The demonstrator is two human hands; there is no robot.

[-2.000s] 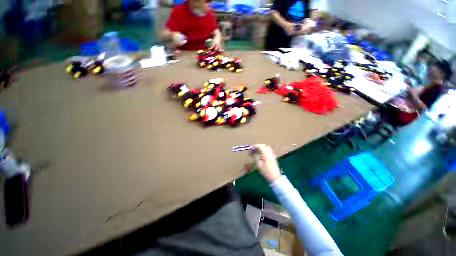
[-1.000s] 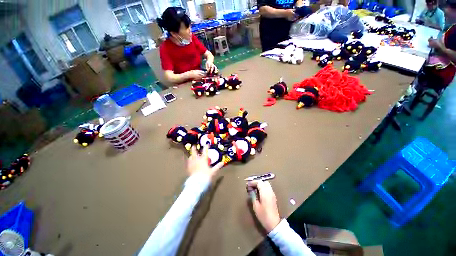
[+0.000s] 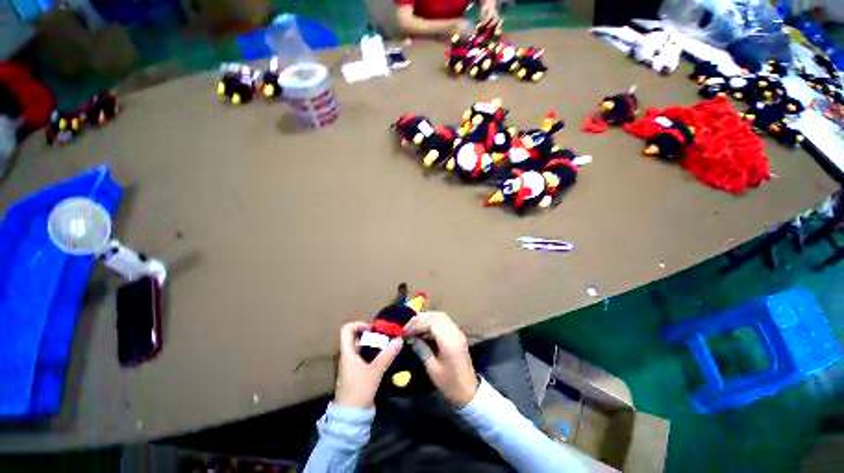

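A plush penguin (image 3: 398,317) with a black body, a red scarf (image 3: 388,328), a yellow-red party hat (image 3: 419,302) and a black loop is held at the table's near edge. My left hand (image 3: 364,362) holds it from the left, beside a white label (image 3: 374,340). My right hand (image 3: 444,356) holds it from the right, fingertips at the scarf. A needle cannot be made out. A pile of plush penguins (image 3: 481,152) lies mid-table. A slim white-purple tool (image 3: 546,244) lies right of my hands.
Red scarf strips (image 3: 726,148) lie at the right. A blue tray (image 3: 42,277), handheld fan (image 3: 81,226) and phone (image 3: 139,319) are at the left. A patterned tub (image 3: 309,95) stands at the far side. An open carton (image 3: 592,416) and blue stool (image 3: 750,346) are on the floor. A person sits opposite.
My left hand has come back from the pile to the near edge, and a penguin is now held. My right hand has moved left from beside the slim tool onto the penguin.
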